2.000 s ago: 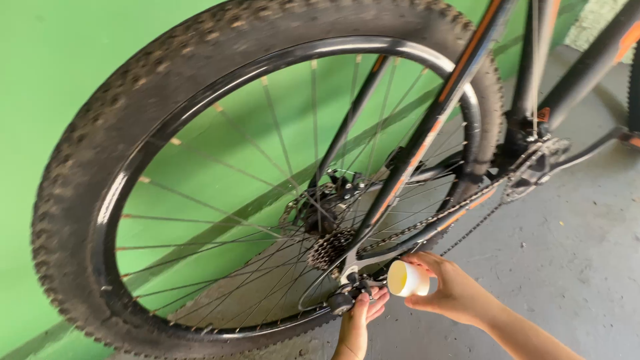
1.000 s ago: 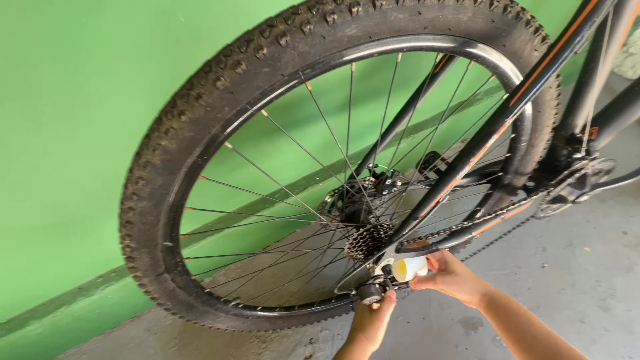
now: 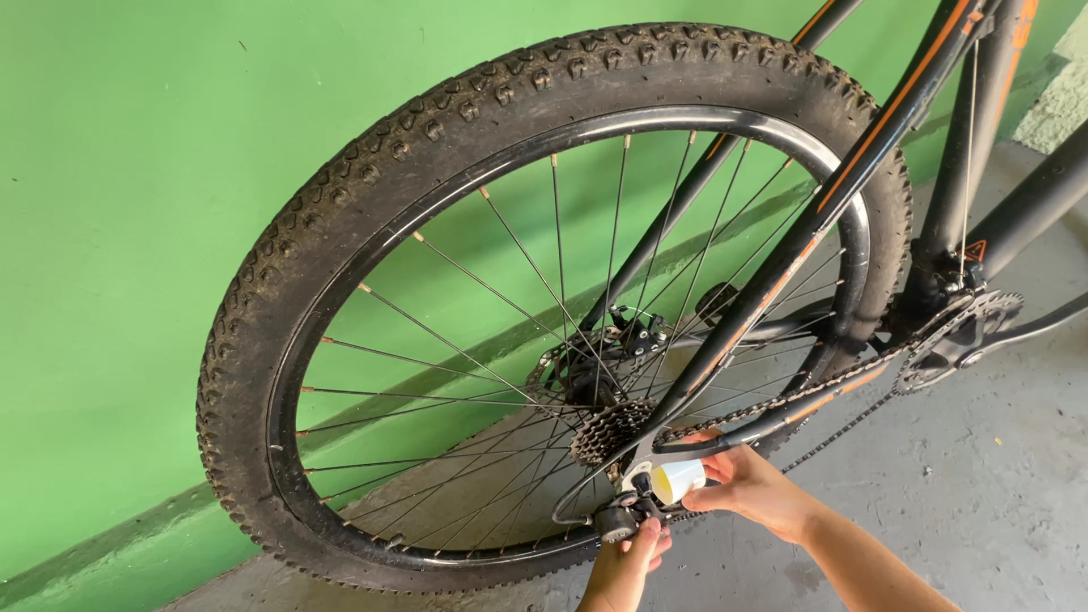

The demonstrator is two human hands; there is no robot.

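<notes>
My right hand [image 3: 748, 489] holds a small white cup [image 3: 677, 481], tilted on its side, with something yellow visible inside. The cup is close beside the bicycle's rear derailleur [image 3: 622, 515], just below the frame's dropout. My left hand [image 3: 633, 557] reaches up from below, its thumb and fingers on the derailleur's lower part. Above them sits the rear cassette [image 3: 610, 432], and the chain [image 3: 786, 398] runs from there to the chainring [image 3: 956, 344]. What lies behind the cup is hidden.
The rear wheel with its knobby tyre [image 3: 323, 208] fills the middle, beside a green wall [image 3: 153, 153]. A black frame stay with orange stripes [image 3: 765, 297] crosses the wheel. The disc brake caliper [image 3: 642, 333] is near the hub. Grey floor [image 3: 960, 510] lies below.
The cup in my right hand has moved from beside the derailleur to right up against it. My left hand stays at the derailleur. The view has shifted.
</notes>
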